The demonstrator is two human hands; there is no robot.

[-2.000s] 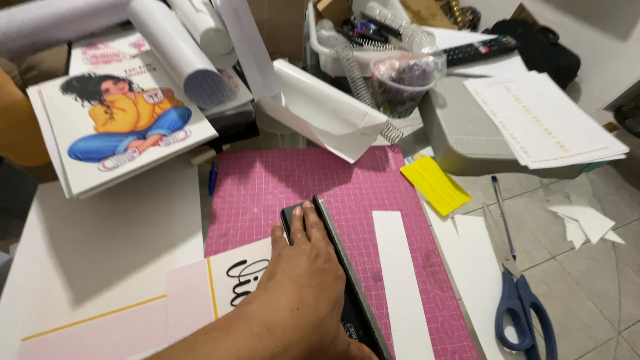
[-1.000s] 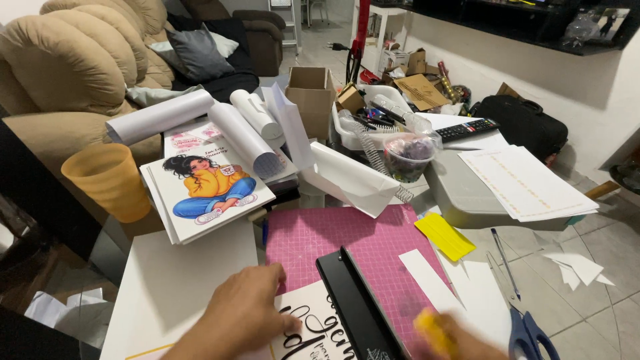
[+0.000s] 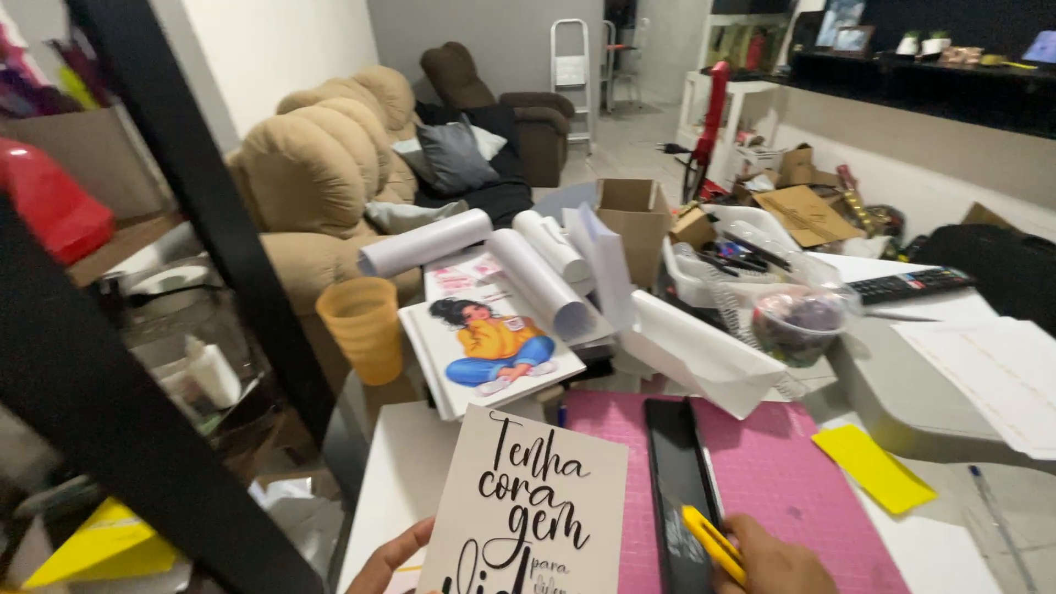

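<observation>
My left hand (image 3: 394,561) holds a light card with black brush lettering (image 3: 536,503) by its left edge, raised over the left part of the pink cutting mat (image 3: 775,478). At the lower right, my right hand (image 3: 775,561) grips a yellow utility knife (image 3: 711,540), its front end over a black ruler (image 3: 676,478) lying on the mat. A stack of sheets, the top one with a drawn figure in an orange sweater (image 3: 495,342), lies behind the card. The bottom of the card runs out of view.
Rolled papers (image 3: 540,285) and an orange cup (image 3: 360,330) stand behind the mat. At right are a yellow paper piece (image 3: 874,469), a pen (image 3: 1000,511), a plastic tub (image 3: 796,322) and a remote control (image 3: 912,285). A black upright (image 3: 206,247) stands at left.
My left hand has lifted the lettered card, which lay beside the ruler one second ago. The yellow knife in my right hand now shows over the ruler. The view has tilted up and turned left.
</observation>
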